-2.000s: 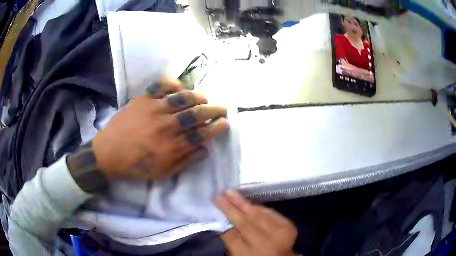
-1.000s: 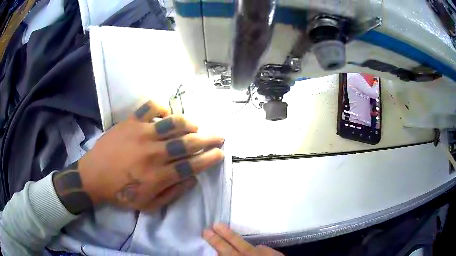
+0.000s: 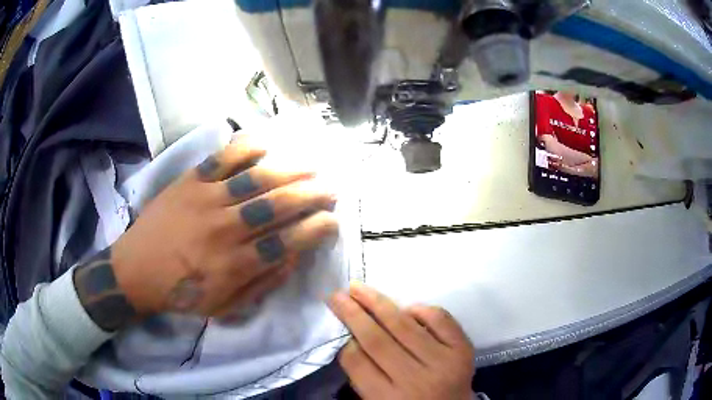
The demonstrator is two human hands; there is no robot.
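Note:
A pale grey-lilac cloth panel (image 3: 273, 328) lies on the left part of the machine table, its straight edge running up toward the needle area. My left hand (image 3: 218, 234) lies flat on it, palm down, fingers a little spread toward the needle. My right hand (image 3: 406, 336) is at the panel's near right edge, fingertips on the edge; whether the thumb is under the cloth is hidden. The presser foot and needle area (image 3: 367, 133) is washed out by bright light, just beyond my left fingertips. The cloth's far end fades into this glare.
The white machine head (image 3: 421, 47) with a blue stripe hangs over the far side. A black smartphone (image 3: 565, 148) playing a video lies right of the needle. Dark cloth (image 3: 62, 133) is heaped at the left. The table's ridged front edge (image 3: 546, 336) curves along the lower right.
The machine head has come fully into view since the oldest frame. The cloth's edge now reaches farther toward the needle. My right hand has moved up along the edge since one second ago.

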